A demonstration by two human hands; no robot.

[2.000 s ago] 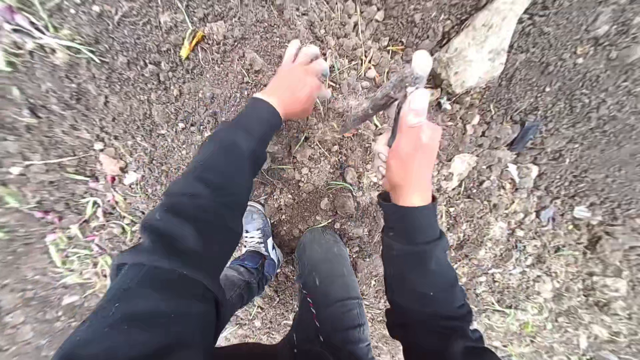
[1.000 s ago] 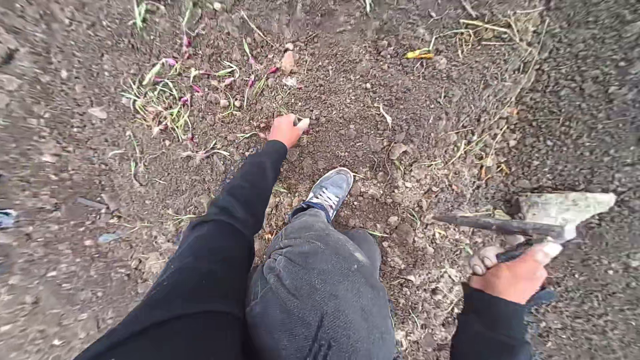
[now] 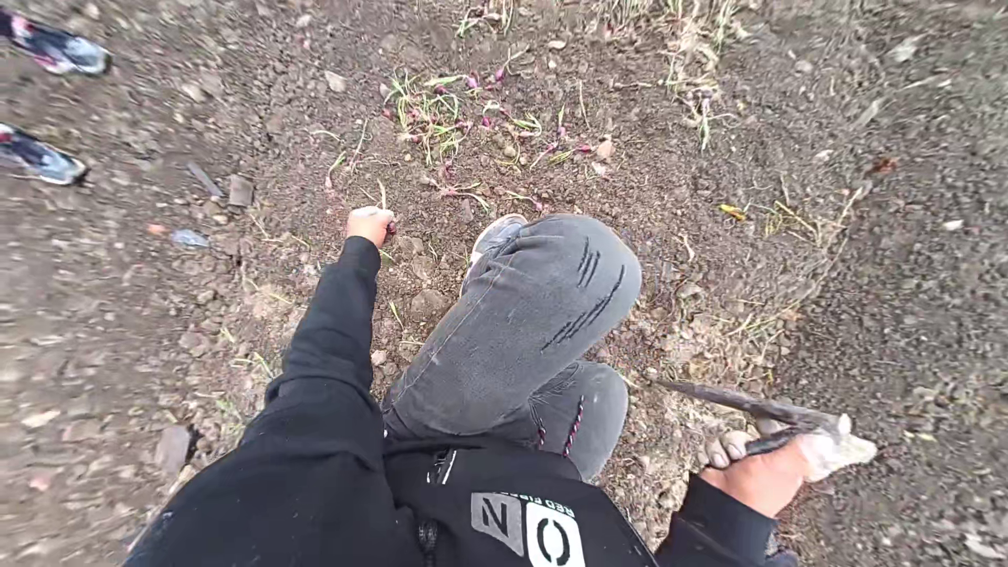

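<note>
My left hand (image 3: 371, 224) is low over the soil at left of centre, its fingers closed around a small reddish-purple bulb with a thin stem, most of it hidden. My right hand (image 3: 756, 465), at the lower right, grips a dark, narrow, stick-like tool (image 3: 732, 400) that points left; its exact kind cannot be told. A pale stone (image 3: 846, 457) lies just beyond that hand. Several small purple-red bulbs with green leaves (image 3: 441, 118) lie scattered on the ground ahead of my bent knee.
Another person's two shoes (image 3: 47, 157) stand at the upper left. My knee (image 3: 567, 276) and shoe are in the middle. Stones such as a flat one (image 3: 241, 190), a yellow scrap (image 3: 732, 212) and dry stalks (image 3: 776, 315) lie on the soil.
The view has swung left, bringing another person's shoes in. My left hand has moved away from my right hand toward the scattered bulbs. My right hand still holds the dark tool.
</note>
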